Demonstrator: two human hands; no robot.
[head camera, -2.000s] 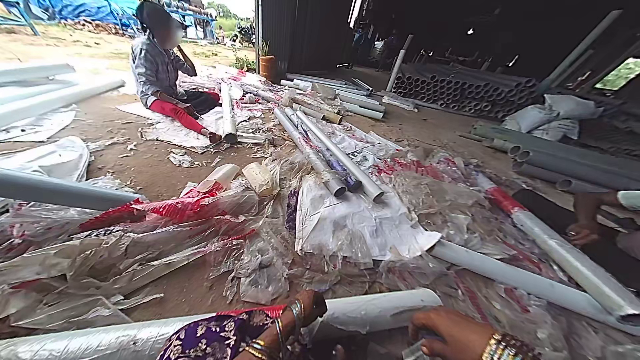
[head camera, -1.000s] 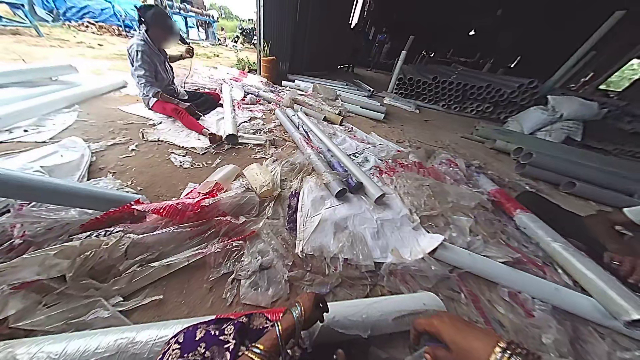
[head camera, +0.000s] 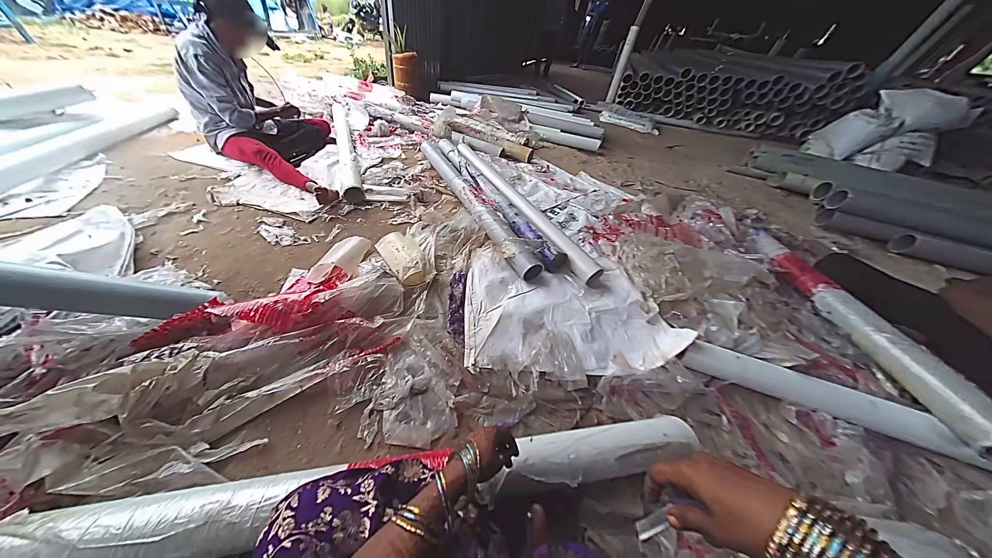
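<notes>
A pale plastic pipe (head camera: 597, 452) lies across the bottom of the view, its left part wrapped in clear film (head camera: 178, 508) and red film beside my arm. My left hand (head camera: 488, 456), with bangles at the wrist, rests against the pipe, its fingers curled; whether it pinches the film cannot be told. Near the pipe's right end is my right hand (head camera: 709, 496), its fingers bent around a small flat pale piece (head camera: 655, 523) that looks like a blade or scraper. Patterned purple cloth covers my lap under the left forearm.
Torn clear and red film (head camera: 310, 306) litters the ground. Several pipes (head camera: 542, 209) lie on a white sheet (head camera: 573, 325) ahead. A person (head camera: 225, 101) sits at the upper left; another person's dark-clothed leg (head camera: 891, 302) shows at right. Grey pipes (head camera: 744, 89) are stacked behind.
My right hand has shifted slightly beside the pipe's end, while my left hand stays at about the same place. The seated person's raised hand has come down to the lap.
</notes>
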